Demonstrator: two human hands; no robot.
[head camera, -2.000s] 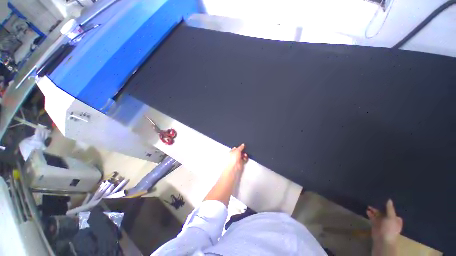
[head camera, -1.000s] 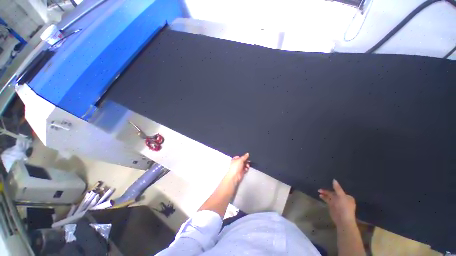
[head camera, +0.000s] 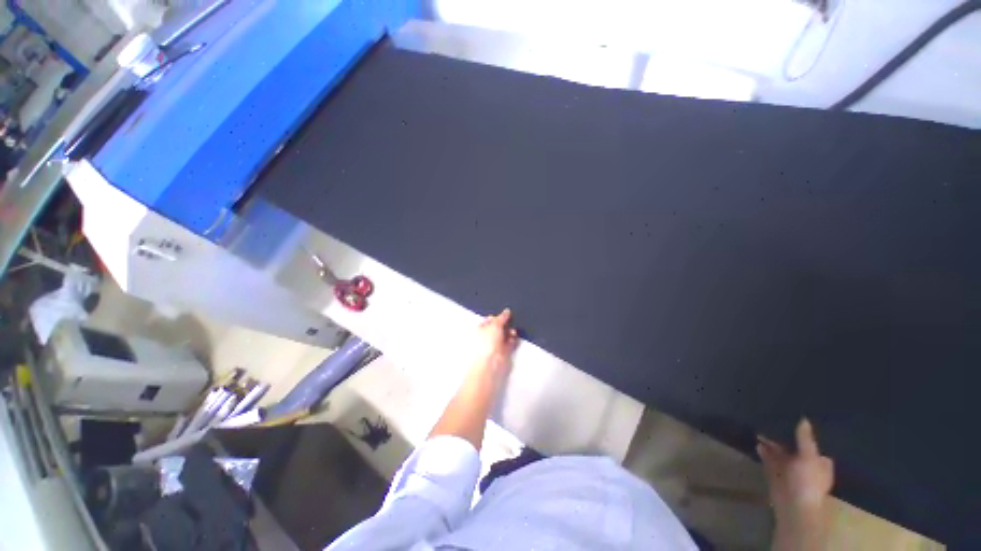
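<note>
A long black fabric (head camera: 602, 215) lies flat over the pale feed table (head camera: 570, 393). Its far left end meets the dark slot under the blue machine hood (head camera: 258, 108). My left hand (head camera: 498, 331) pinches the near fabric edge at the middle of the view. My right hand (head camera: 796, 469) is at the near edge further right, thumb on top of the cloth, fingers partly hidden at the edge. Red-handled shears (head camera: 346, 288) lie on the table's near edge, between my left hand and the machine.
The machine's white side panel (head camera: 199, 274) stands at the left. Below it are a white equipment box (head camera: 129, 369), a grey roll (head camera: 323, 382), white tubes (head camera: 221, 407) and dark cloth (head camera: 199, 500). A black hose (head camera: 909, 48) runs along the white wall at the upper right.
My right hand has moved right along the near fabric edge. The view has shifted, so the machine and shears appear further right. My left hand still holds the edge.
</note>
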